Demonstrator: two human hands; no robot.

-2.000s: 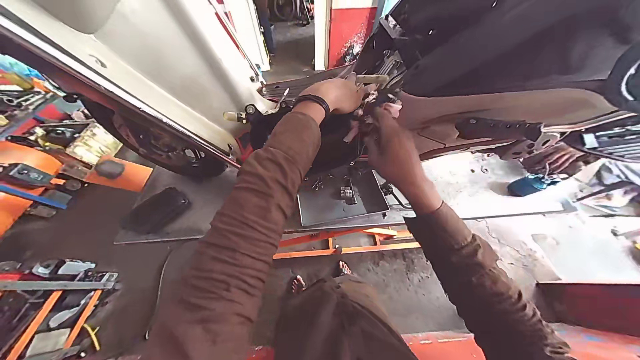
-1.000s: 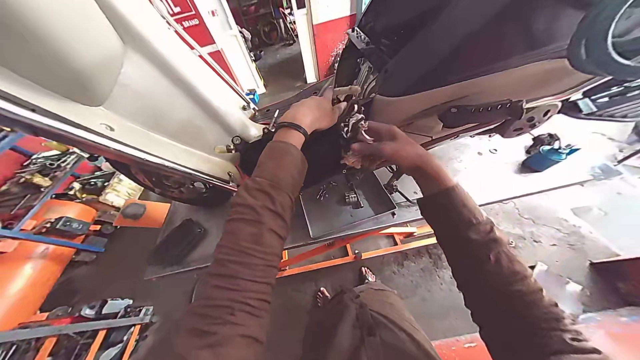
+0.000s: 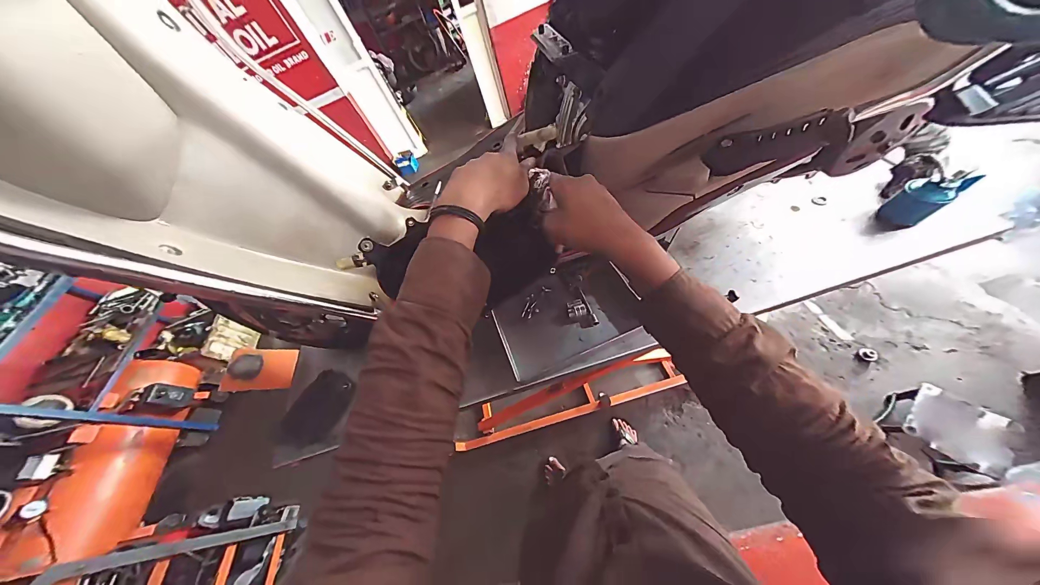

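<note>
My left hand (image 3: 487, 185), with a dark band at the wrist, reaches to the greasy metal parts at the rear of the motor scooter's opened body. Close on its right, my right hand (image 3: 587, 213) has its fingers bent around a small shiny metal part (image 3: 539, 185); what exactly it is cannot be told. What the left fingertips hold is hidden. A black plastic housing (image 3: 508, 252) lies below both hands. Under it, a dark metal tray (image 3: 528, 349) carries small screws (image 3: 532, 302) and a metal fitting (image 3: 578, 310).
A cream body panel (image 3: 268, 195) rises at the left, a beige and black one (image 3: 780, 97) at the right. An orange lift frame (image 3: 569, 402) stands below the tray. An orange compressor tank (image 3: 122, 455) and tool racks are at lower left. A blue canister (image 3: 918, 199) stands at right.
The view has shifted. Both hands remain close together at the same area. The right hand's fingers have turned and now close around the small metal part.
</note>
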